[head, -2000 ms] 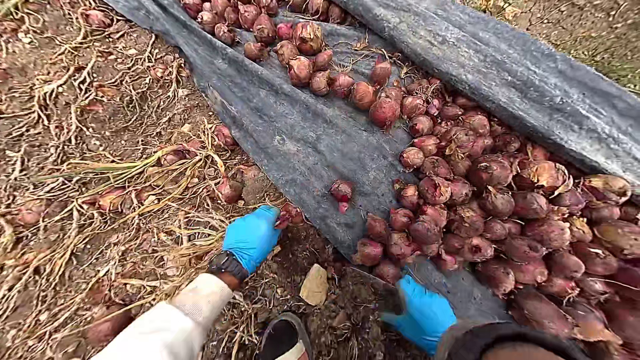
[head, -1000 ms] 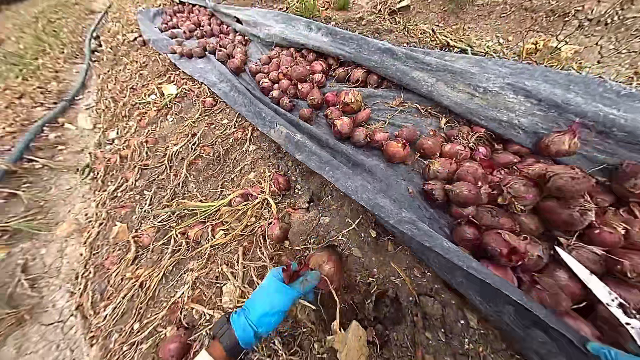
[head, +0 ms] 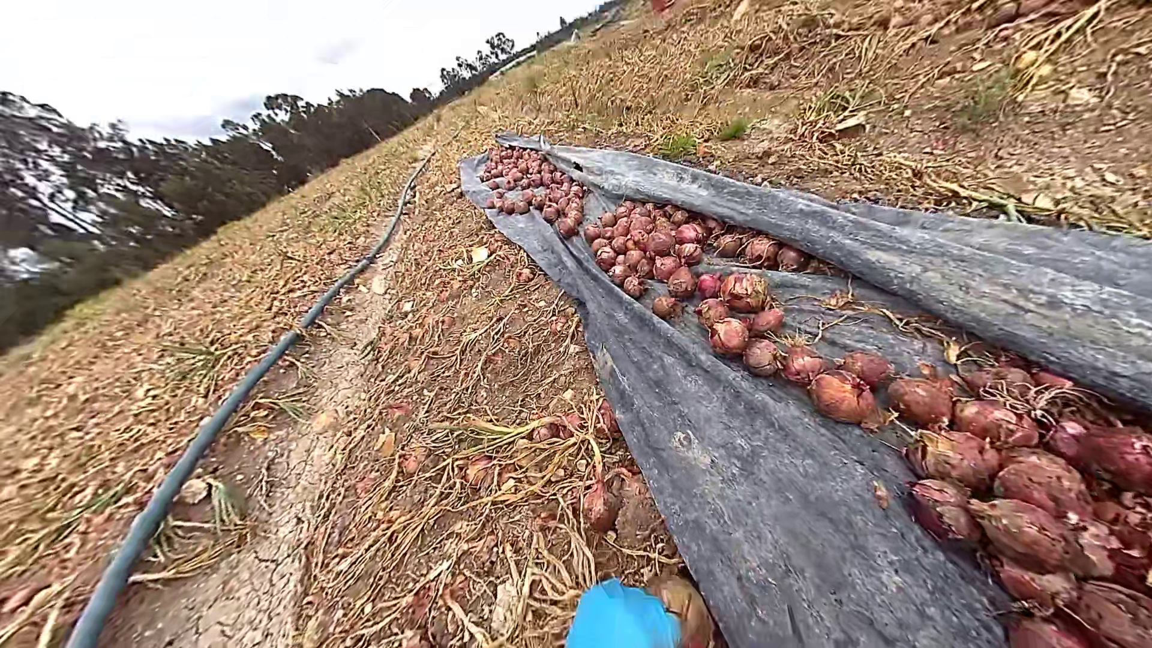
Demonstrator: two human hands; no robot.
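At the bottom edge of the head view my left hand (head: 623,616), in a blue glove, is cut off by the frame. It is shut on a red onion (head: 681,610), which shows at its right side, beside the edge of a dark plastic sheet (head: 720,459). Many red onions (head: 1026,531) lie heaped on the sheet at the lower right, and a band of smaller-looking ones (head: 643,238) runs along it into the distance. Another onion (head: 600,507) lies on the soil just above my left hand. My right hand is out of view.
Dry onion tops (head: 504,432) cover the soil left of the sheet. A dark hose (head: 229,405) runs up the slope on the left, beside a cracked dirt strip (head: 288,513). The sheet's folded edge (head: 837,234) lies along its far side. Trees (head: 261,153) stand beyond the field.
The view has swung up toward the horizon. My right hand and the blade near it, seen at the lower right a second ago, have left the view.
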